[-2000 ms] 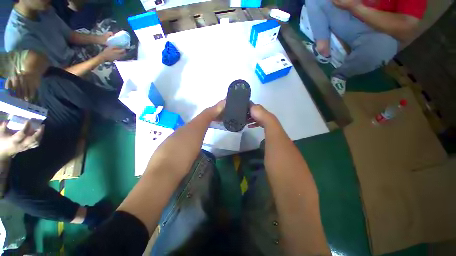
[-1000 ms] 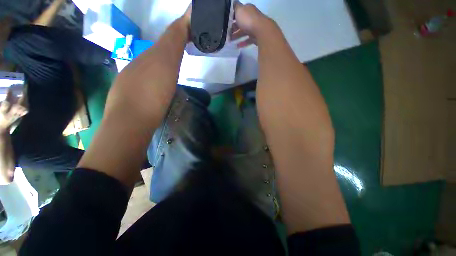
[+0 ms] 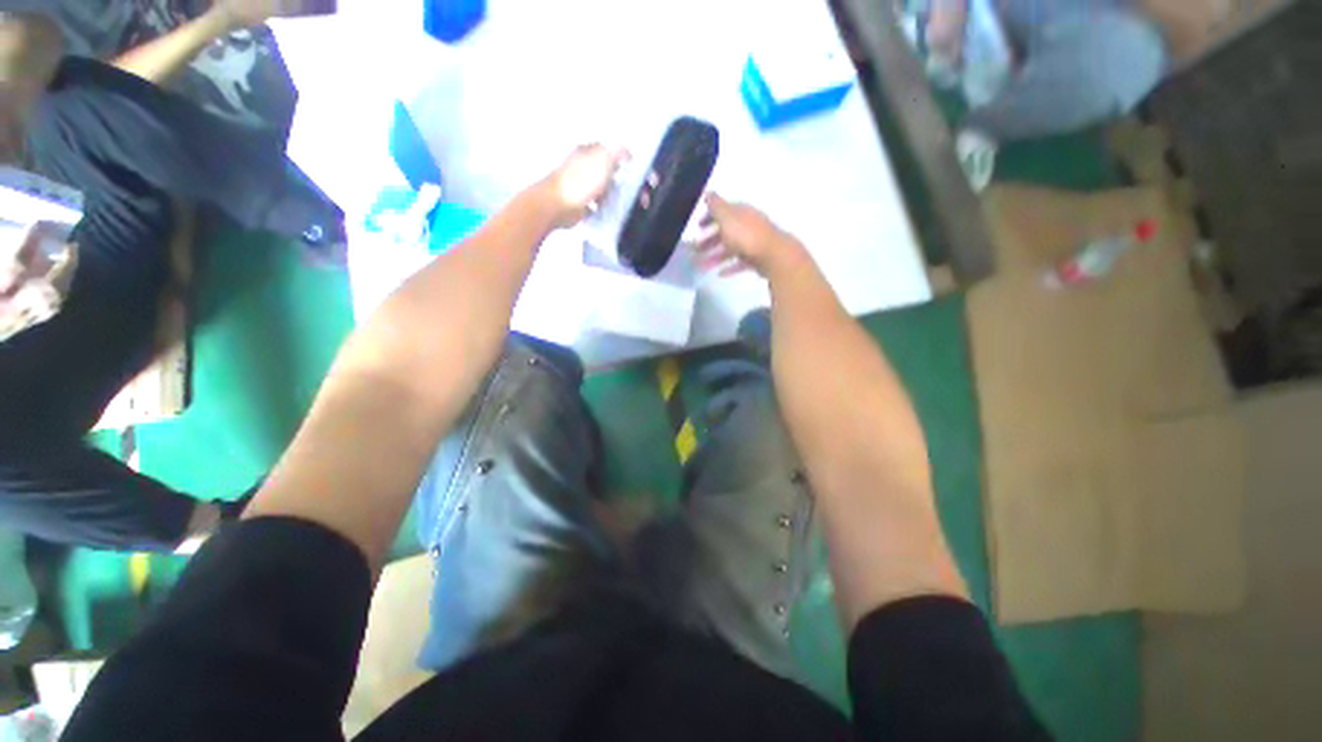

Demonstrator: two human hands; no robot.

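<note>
A black, oval handheld device [image 3: 668,197] is tilted, its top to the right, above the near part of the white table top. My left hand [image 3: 583,184] is left of it with its fingers apart and a pale gap between. My right hand [image 3: 740,236] is close to its right edge, fingers spread. Neither hand visibly closes on the device; what supports it is unclear. A white inner box [image 3: 638,306] is below the device at the near table edge.
An open blue-and-white box [image 3: 413,149] is at the left of the table [image 3: 855,268]. A blue-and-white retail box [image 3: 795,93] is at the far right. A blue lump [image 3: 454,16] is at the top edge. People sit left and far right. Cardboard [image 3: 1087,507] and a red-capped bottle [image 3: 1102,257] are right.
The view dipped, then came partly back up. The device has turned from nearly upright to slanted and shows another side. My hands have moved apart from its sides.
</note>
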